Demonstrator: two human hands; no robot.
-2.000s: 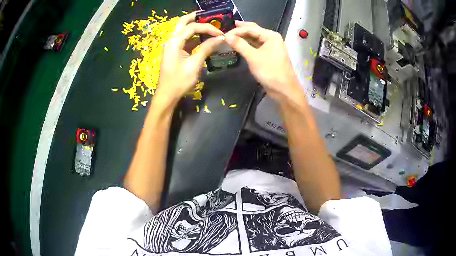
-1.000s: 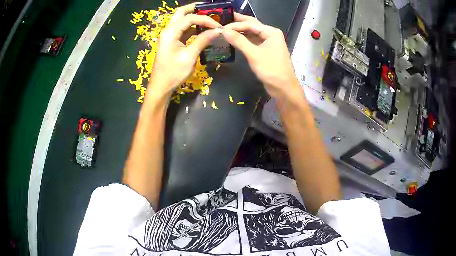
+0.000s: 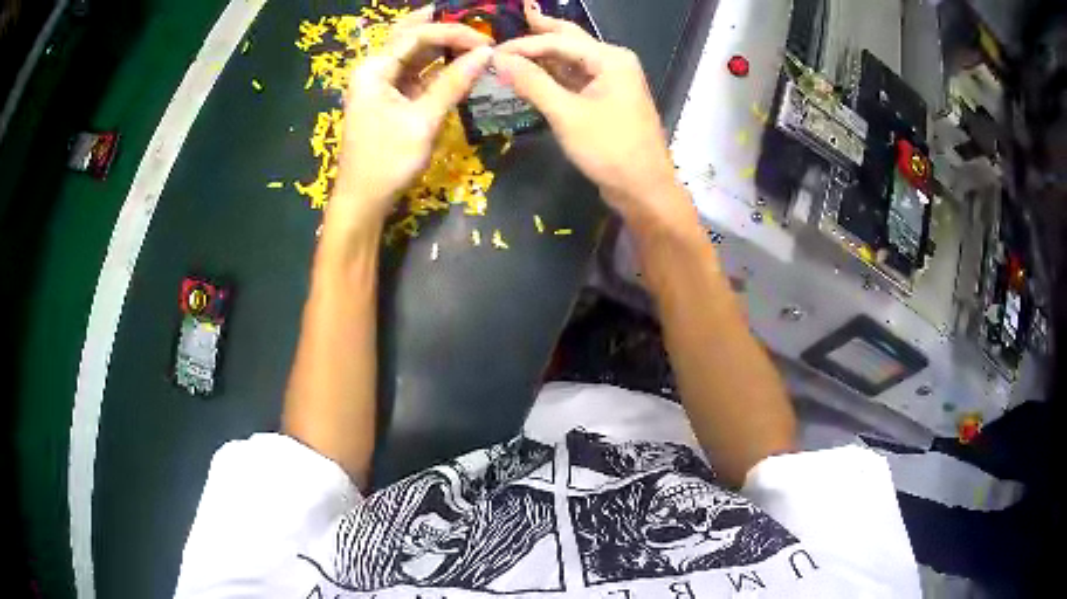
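A device unit (image 3: 503, 111) with a red end and a grey-green lower area is between my two hands at the top of the view. My left hand (image 3: 404, 100) is on its left side and my right hand (image 3: 579, 94) on its right. Both hands hold the unit, with thumbs and fingertips meeting over its red end, which they partly cover. Whether a small part is pinched there cannot be told. A loose heap of yellow strips (image 3: 456, 181) lies beside and under my left hand.
Another device unit (image 3: 199, 339) lies on the dark bench at left. One more (image 3: 94, 152) is on the green conveyor belt. The press machine (image 3: 737, 211) stands at right, with a unit (image 3: 908, 211) in its fixture, a red button (image 3: 738, 66) and a control screen (image 3: 864, 355).
Both hands and the unit have shifted slightly left in view, and the unit is now a little tilted. The unit on the belt has moved left and down. Both hands still hold the unit.
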